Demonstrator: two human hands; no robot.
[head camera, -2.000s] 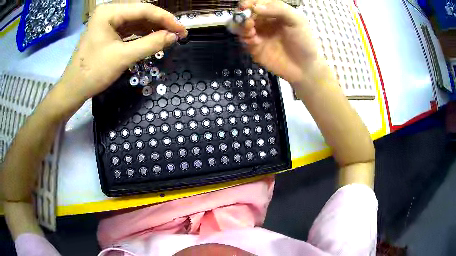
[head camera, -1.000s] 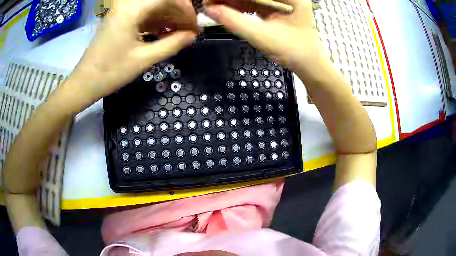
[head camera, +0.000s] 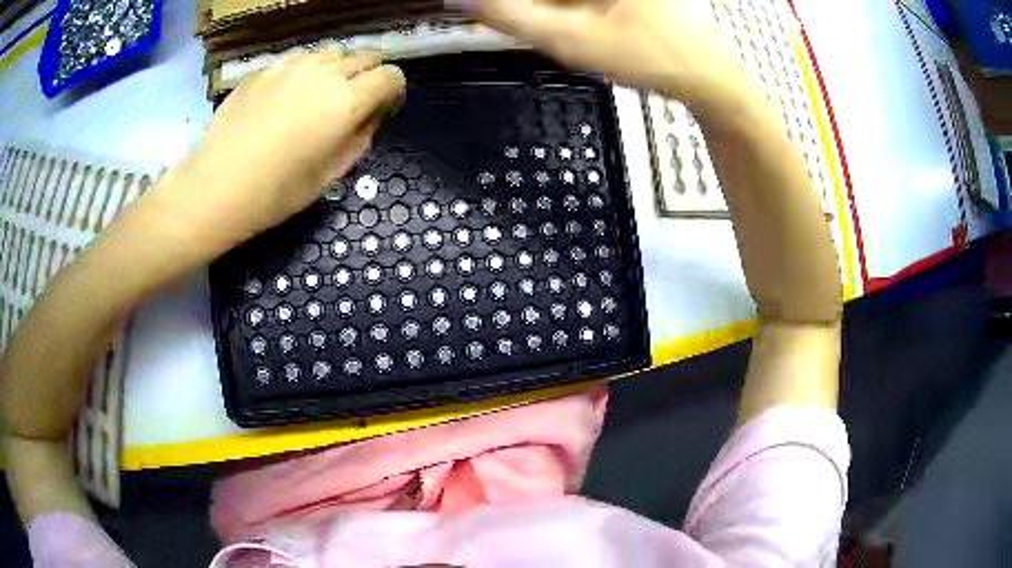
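The black parts tray (head camera: 444, 383) lies at the bench's near edge, with rows of seated parts (head camera: 407, 300) in its round pockets. A loose small round metal part (head camera: 366, 186) lies at its upper left. My left hand (head camera: 305, 128) is over the tray's upper left, fingers curled down, and hides most of the loose parts there. I cannot tell whether it grips anything. My right hand (head camera: 605, 31) reaches over the pile above the tray. Its fingertips are cut off by the top edge, so I cannot tell what they hold.
A stack of loaded boards (head camera: 239, 69) stands behind the tray. A blue parts bin (head camera: 102, 39) is at the upper left. Slotted boards lie on the left (head camera: 67, 222) and right (head camera: 690, 166). Yellow and red tape (head camera: 827, 111) runs along the right side.
My left hand has moved left and down over the loose parts, away from my right hand. My right hand has moved up towards the top edge. The view has shifted slightly, uncovering the stack.
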